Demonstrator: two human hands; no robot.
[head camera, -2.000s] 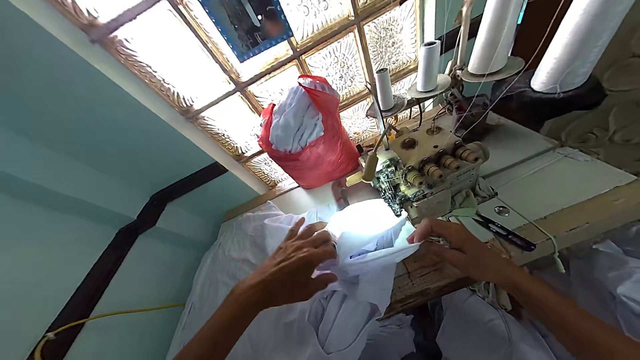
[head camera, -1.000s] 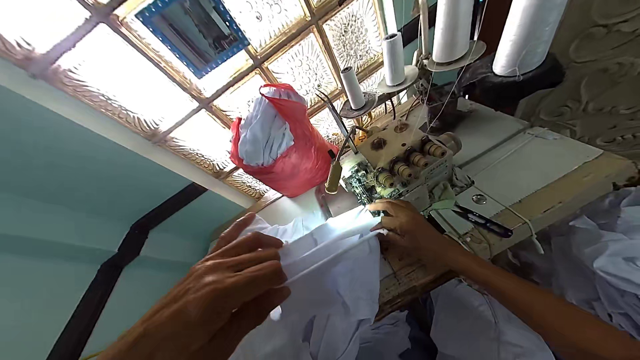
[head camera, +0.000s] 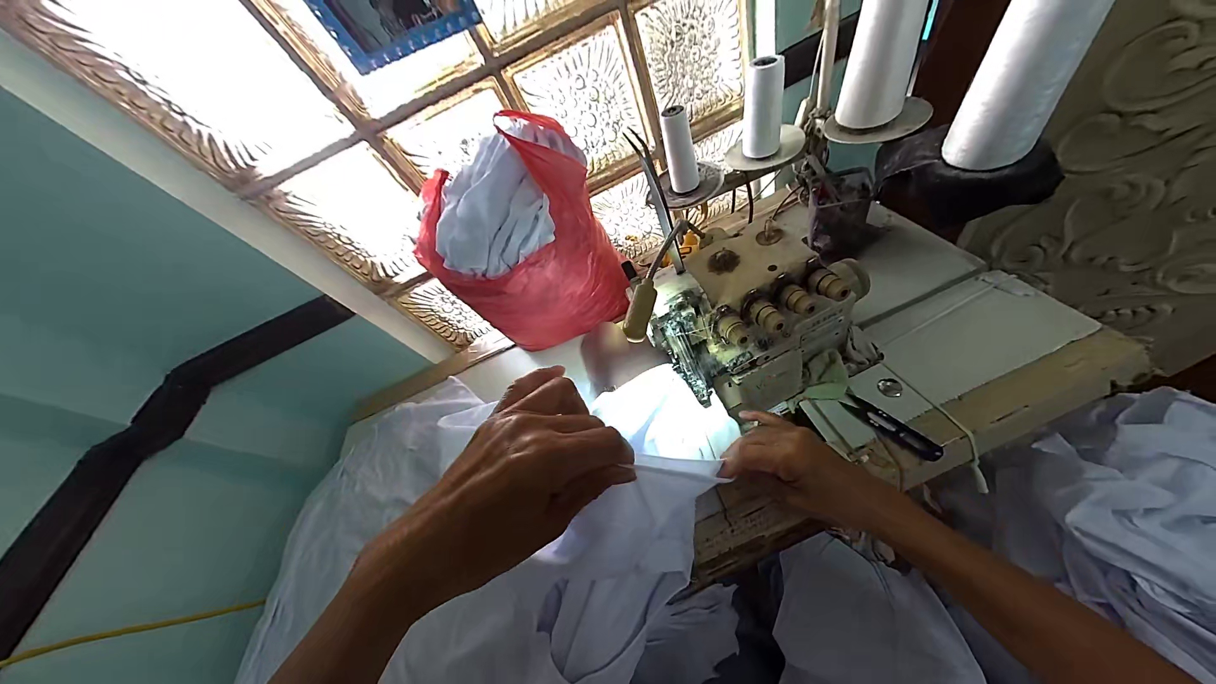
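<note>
White fabric (head camera: 655, 513) stretches between my two hands in front of an overlock sewing machine (head camera: 760, 323). My left hand (head camera: 546, 451) pinches the fabric's folded edge between thumb and fingers. At the other end of that edge, close by the machine's front, my right hand (head camera: 784, 461) grips the cloth. Bright lamp light falls on the part of the fabric beside the needle area, and the needles themselves cannot be made out. More of the cloth hangs over the table's front edge.
A red plastic bag (head camera: 570, 275) of pale cloth stands behind the machine. Black-handled thread snips (head camera: 893, 427) lie to the right on the table (head camera: 1007, 351). Thread cones (head camera: 883, 66) rise at the back. More white fabric (head camera: 1140, 513) is heaped at the right.
The fabric edge between my hands was close against the machine one second ago; now it is held a little nearer to me. My right hand has drawn back from the machine's front.
</note>
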